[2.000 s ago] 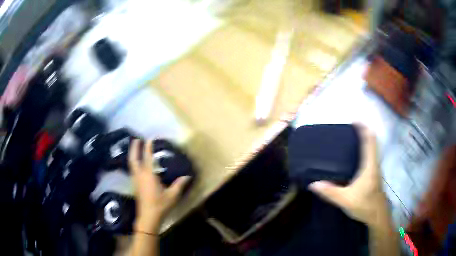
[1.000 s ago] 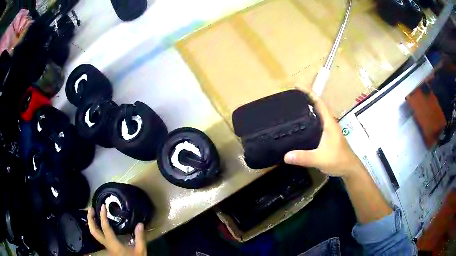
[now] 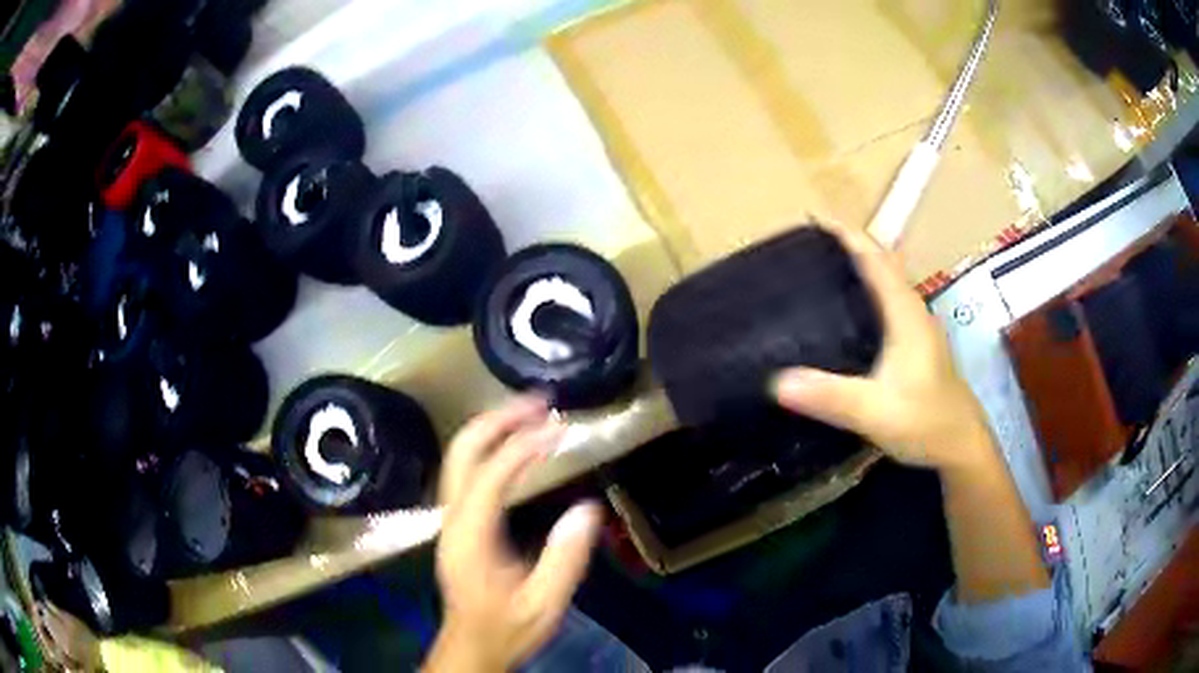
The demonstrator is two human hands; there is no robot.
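My right hand (image 3: 907, 375) holds a black speaker body (image 3: 763, 329) over the table's front edge, thumb on its near side and fingers behind its right end. My left hand (image 3: 519, 526) is empty, thumb and fingers apart, just below a standing speaker (image 3: 559, 322) with a pale C-shaped mark on its end. It is slightly blurred, and I cannot tell whether its fingertips touch that speaker. Another marked speaker (image 3: 352, 444) stands to the left near the edge. An open carton (image 3: 658, 546) with dark contents sits below the held body.
Several black speakers and a red one (image 3: 142, 163) crowd the left. A rod with a white handle (image 3: 905, 197) lies on taped cardboard (image 3: 736, 112). At right, an orange-brown fixture (image 3: 1065, 408) with dark contents sits on a white machine base (image 3: 980, 335).
My left hand has left the lower-left speaker and moved right, towards the middle. My right hand still holds the body, now turned so its button strip is less clear. The view has shifted.
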